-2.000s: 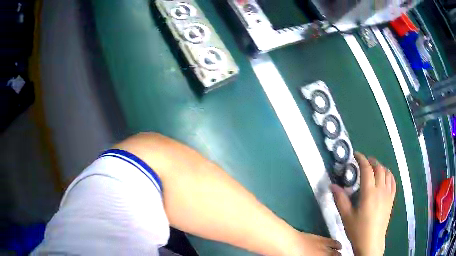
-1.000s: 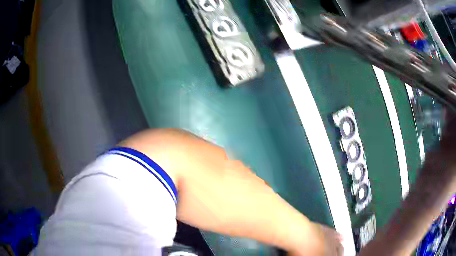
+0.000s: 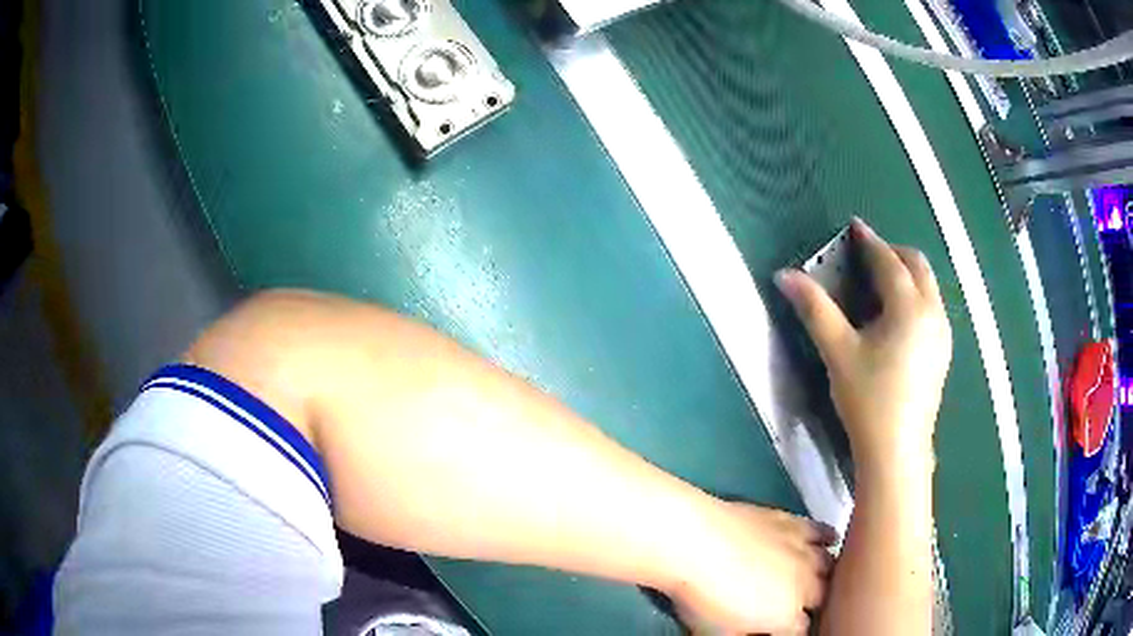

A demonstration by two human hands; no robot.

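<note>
My right hand [image 3: 885, 323] is over the green belt, its thumb and fingers on either side of a pale metal plate [image 3: 830, 257]. One end with small dark holes shows; the rest is hidden by the hand. My left hand [image 3: 760, 574] is low in the view by the rail, fingers curled, partly behind my right forearm; whether it holds anything is hidden. A thick silver jig block [image 3: 437, 77] with round seats lies on the smooth green bench at upper left, cut off by the top edge.
A pale guide rail [image 3: 677, 205] runs between bench and belt [image 3: 770, 137]. A light hose or cable [image 3: 944, 59] crosses the upper right. A red bin [image 3: 1092, 398] and blue bins [image 3: 1093, 516] are at the far right. Metal bars [image 3: 1075, 162] jut in at right.
The four-position jig with dark rings, on the belt before, no longer shows. My right hand, earlier at that jig, now grips the holed plate. The view has shifted; the bench block shows higher and further left.
</note>
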